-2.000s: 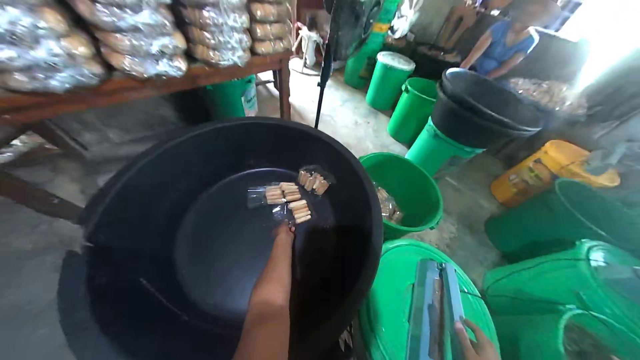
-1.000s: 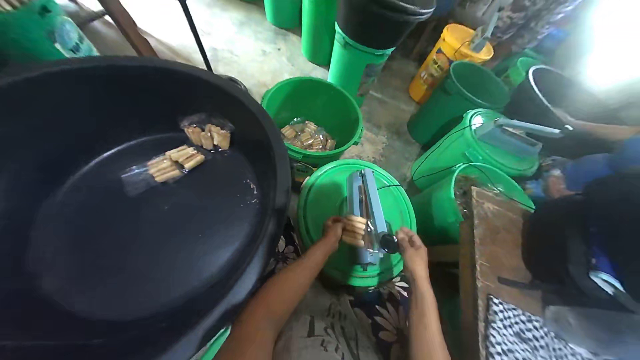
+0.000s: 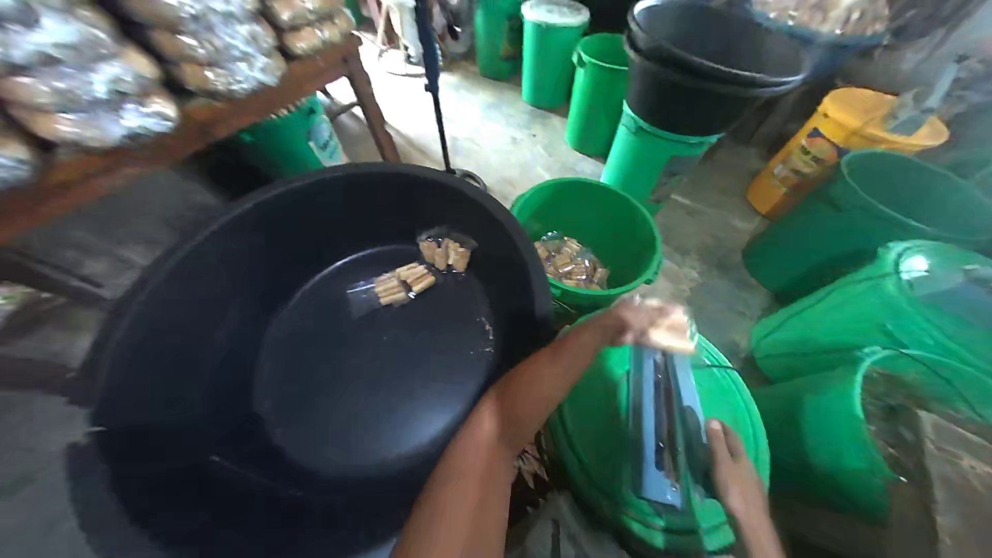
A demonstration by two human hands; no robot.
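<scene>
My left hand (image 3: 639, 319), blurred, grips a clear plastic pack of short tan sticks (image 3: 673, 329) just above the far end of an impulse bag sealer (image 3: 657, 434). The sealer rests on the green lid of a bucket (image 3: 597, 411). Beside the sealer's right edge is my right hand (image 3: 728, 457), its fingers near the sealer's dark arm; whether it grips anything is unclear. In the large black plastic tub (image 3: 372, 387) on the left lie a pack of tan sticks (image 3: 403, 284) and a second pack (image 3: 444, 253) against the far wall.
A green bucket (image 3: 651, 267) holding stick packs (image 3: 572, 262) stands just beyond the lid. Wrapped packs fill a wooden table (image 3: 225, 105) at upper left. Green buckets (image 3: 821, 325), a yellow bucket (image 3: 806, 147) and stacked black tubs (image 3: 682, 93) stand right and behind.
A second ago both hands were at the sealer, the left holding a pack over its middle. Now the left hand holds a pack at the sealer's far end. The view has swung left.
</scene>
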